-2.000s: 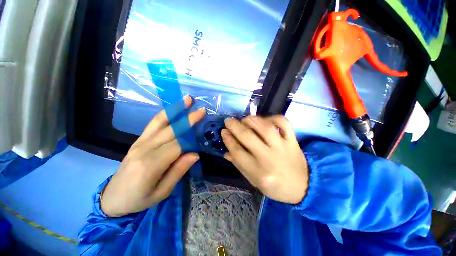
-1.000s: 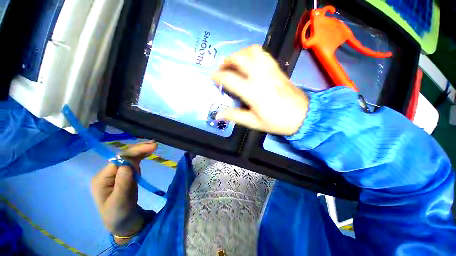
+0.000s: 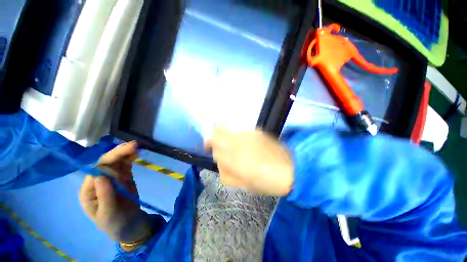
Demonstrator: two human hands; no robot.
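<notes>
A pale-blue tablet back cover (image 3: 220, 77) lies in the left compartment of a black foam tray (image 3: 134, 87), with strong glare on it. My right hand (image 3: 252, 161) is blurred over the cover's near right corner and hides the camera cluster; whether its fingers hold anything cannot be told. My left hand (image 3: 115, 197) is off the tray at the lower left, with a narrow blue carrier strip (image 3: 123, 190) between its fingers. The strip is blurred and runs out on both sides of the hand.
An orange-red air blow gun (image 3: 335, 71) lies over a second cover (image 3: 312, 115) in the right compartment. White foam trays (image 3: 94, 71) stand at the left. A red foam tray edge (image 3: 423, 112) shows at the right. A yellow-green board (image 3: 435, 53) is at the top right.
My right hand has moved from the middle of the cover down to its near corner. My left hand went from the cover to the lower left with the strip. The blow gun shows slightly lower.
</notes>
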